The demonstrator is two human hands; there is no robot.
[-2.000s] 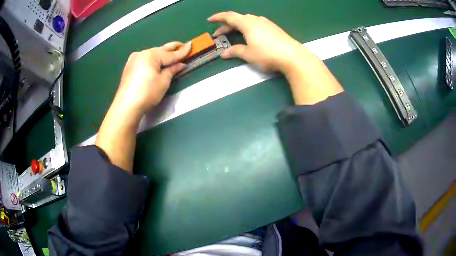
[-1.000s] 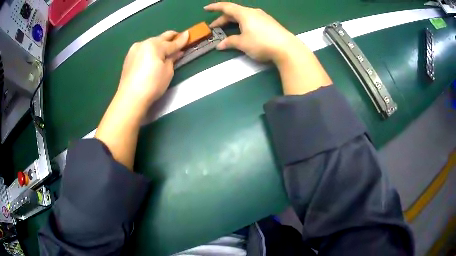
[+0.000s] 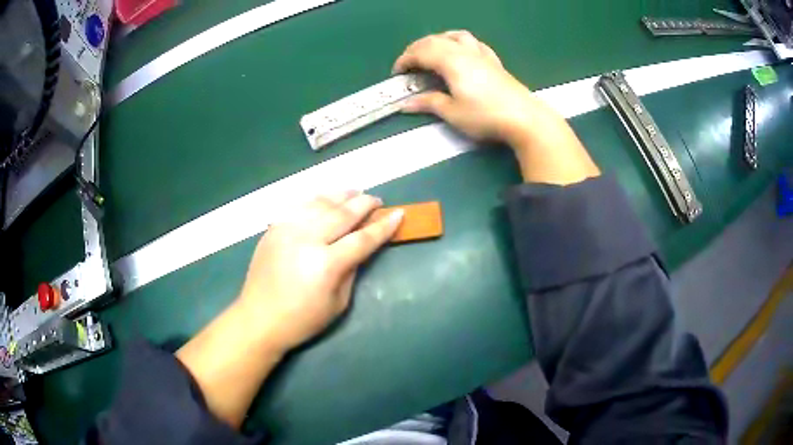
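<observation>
My left hand [image 3: 313, 261] is on the orange block [image 3: 420, 222], its fingers over the block's left end, low over the green surface just below the white stripe. The block's right part shows. My right hand [image 3: 474, 87] grips the right end of a grey metal strip [image 3: 356, 109] between thumb and fingers. The strip lies above the white stripe, slanting down to the left, with a hole near its left end. Its right end is partly hidden by my fingers.
Another metal strip [image 3: 650, 146] lies across the white stripe [image 3: 417, 148] at the right. A small dark strip [image 3: 750, 127] and a green label [image 3: 764, 76] are farther right. More strips [image 3: 696, 27] lie top right. A machine with a red push button [image 3: 47, 296] stands left.
My left hand has moved the orange block off the strip, down and right, below the white stripe. My right hand has closed on the strip's right end. The camera view has shifted slightly.
</observation>
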